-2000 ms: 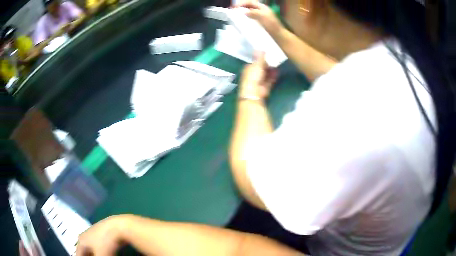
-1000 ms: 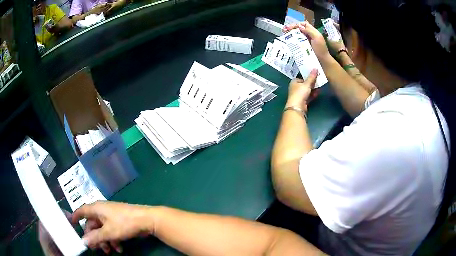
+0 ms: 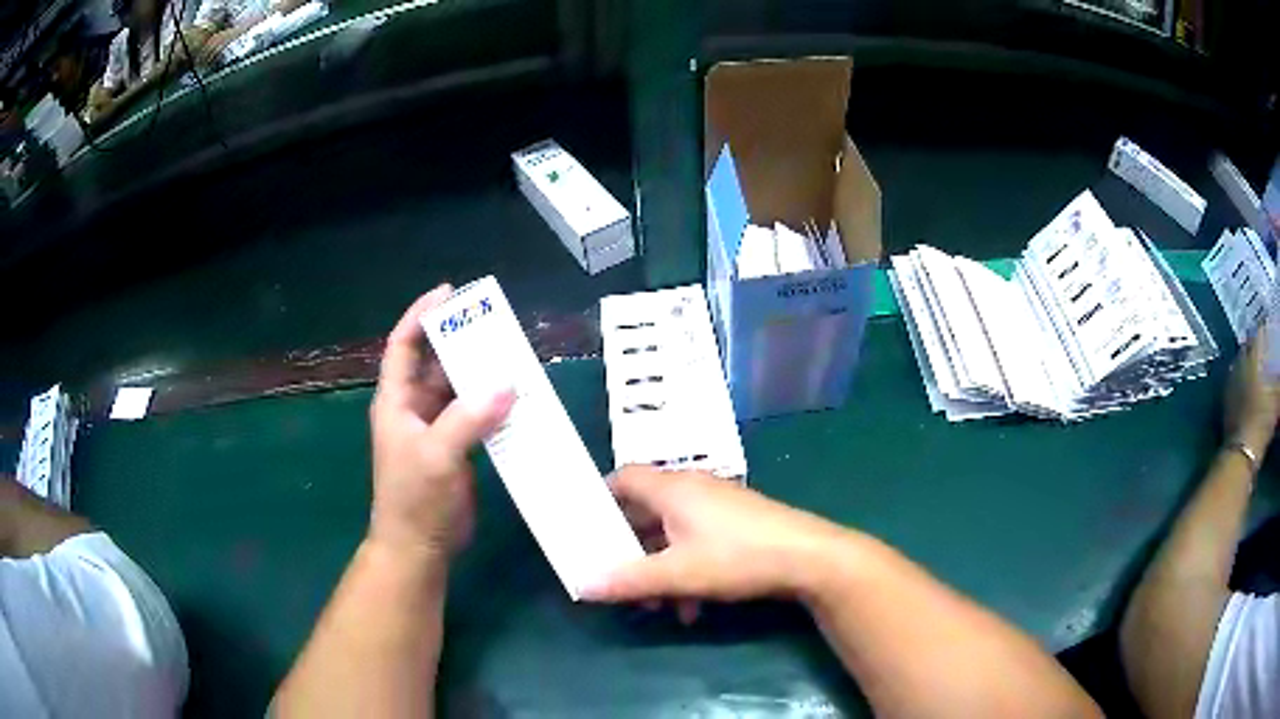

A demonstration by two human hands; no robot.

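A long white product box point(image 3: 531, 443) with a blue logo at its upper end is held tilted over the green bench. My left hand point(image 3: 428, 436) grips its upper part, thumb on the face. My right hand point(image 3: 688, 541) holds its lower end. A stack of carton blanks point(image 3: 660, 368) with a column of dark marks lies just beyond my right hand. Beside it stands the open holding box point(image 3: 797, 344), light blue outside and brown inside, with white papers in it. Another white product box point(image 3: 573, 207) lies on the dark belt.
A loose pile of carton blanks point(image 3: 1046, 330) lies on the bench point(image 3: 898, 520) to the right. A small white slip point(image 3: 132, 403) and another stack point(image 3: 47, 447) are at the left. Neighbours' arms point(image 3: 1193, 520) reach in on both sides. More cartons point(image 3: 1157, 184) lie on the belt.
The view has swung left, so the holding box and blanks appear further right. The product box now shows fully, with both hands in clear view on it.
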